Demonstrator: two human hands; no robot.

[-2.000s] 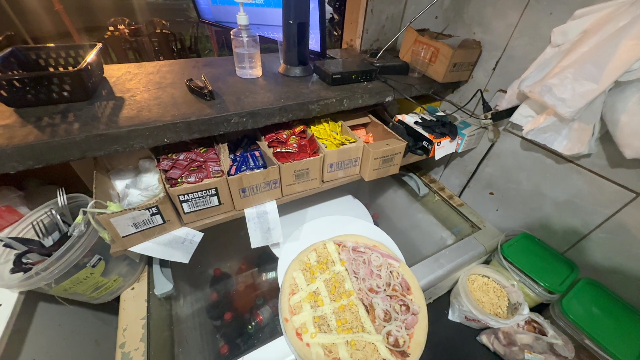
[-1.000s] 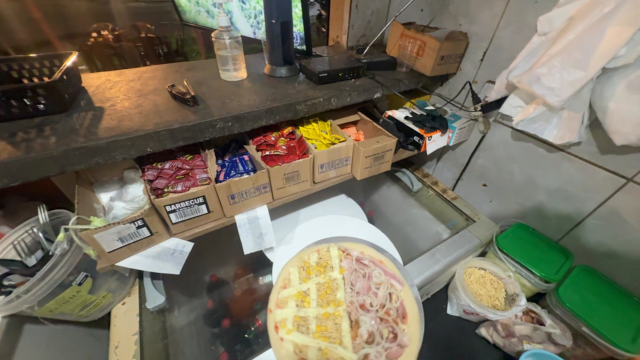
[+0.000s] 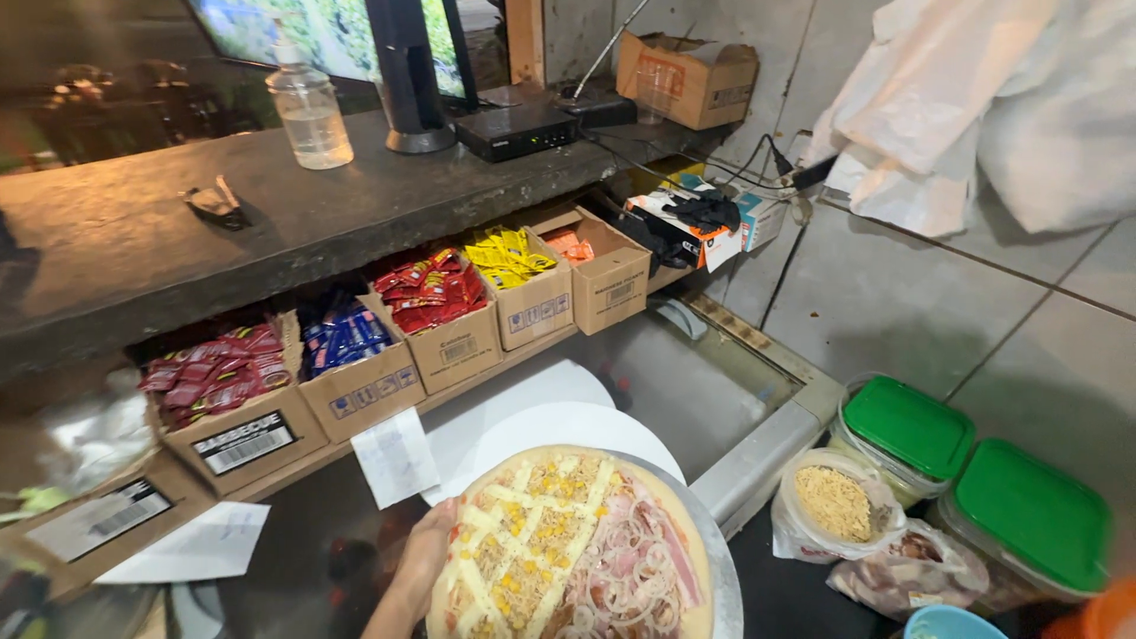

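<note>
At the lower middle is an uncooked pizza (image 3: 568, 550), half with corn, shredded topping and a lattice of creamy cheese, half with onion rings and sliced meat. It lies on a round metal pan (image 3: 723, 568). My left hand (image 3: 415, 568) is at the left edge of the pizza, its fingers partly hidden behind the rim. My right hand is out of view. White round boards (image 3: 568, 426) lie just beyond the pan on the glass-topped chest freezer (image 3: 710, 382).
Boxes of sauce packets (image 3: 359, 390) line a shelf under the dark counter (image 3: 355, 204). Paper slips (image 3: 395, 457) hang from it. At right stand green-lidded tubs (image 3: 905, 426), a bag of shredded food (image 3: 834, 506), a meat bag (image 3: 914, 568) and a blue bowl (image 3: 950, 624).
My left hand has come into view at the pizza's left edge. A blue bowl shows at the lower right, absent from the oldest frame. The screen picture has changed.
</note>
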